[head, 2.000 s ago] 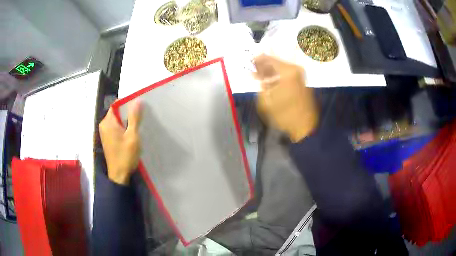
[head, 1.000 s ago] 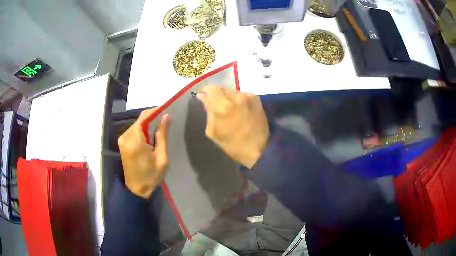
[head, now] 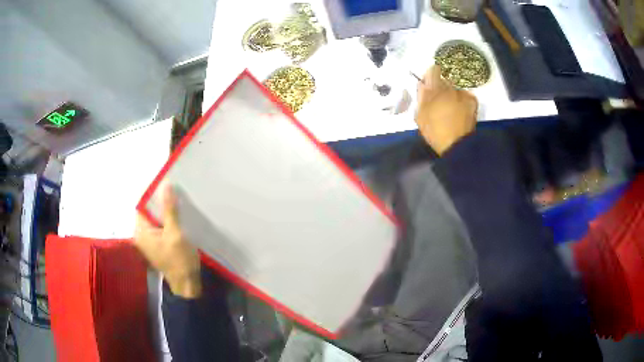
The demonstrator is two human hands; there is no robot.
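A cover panel point(head: 275, 205) with a grey back and red edges is tilted in front of me, over my lap. My left hand point(head: 169, 247) grips its left corner, thumb on the grey side. A tiny dark dot shows near the panel's upper left edge. My right hand point(head: 446, 113) is at the table's front, beside the right fastener well point(head: 462, 63), with a slim dark stick point(head: 416, 76) at its fingertips. The machine head point(head: 373, 18) hangs over the table, its dark punch point(head: 376, 55) below it and the small die point(head: 383, 90) nearer me.
The left fastener well point(head: 291, 88) is partly behind the panel; a clear bag point(head: 300, 37) lies beyond it. A red panel stack point(head: 99, 297) stands left, another point(head: 614, 261) right. A dark mat point(head: 544, 83) holds a black slab point(head: 549, 39) and an orange stick point(head: 501, 28).
The panel has turned and swung left, away from my right hand. My right hand has moved from the panel to beside the right well. My left hand still grips the panel, lower and further left.
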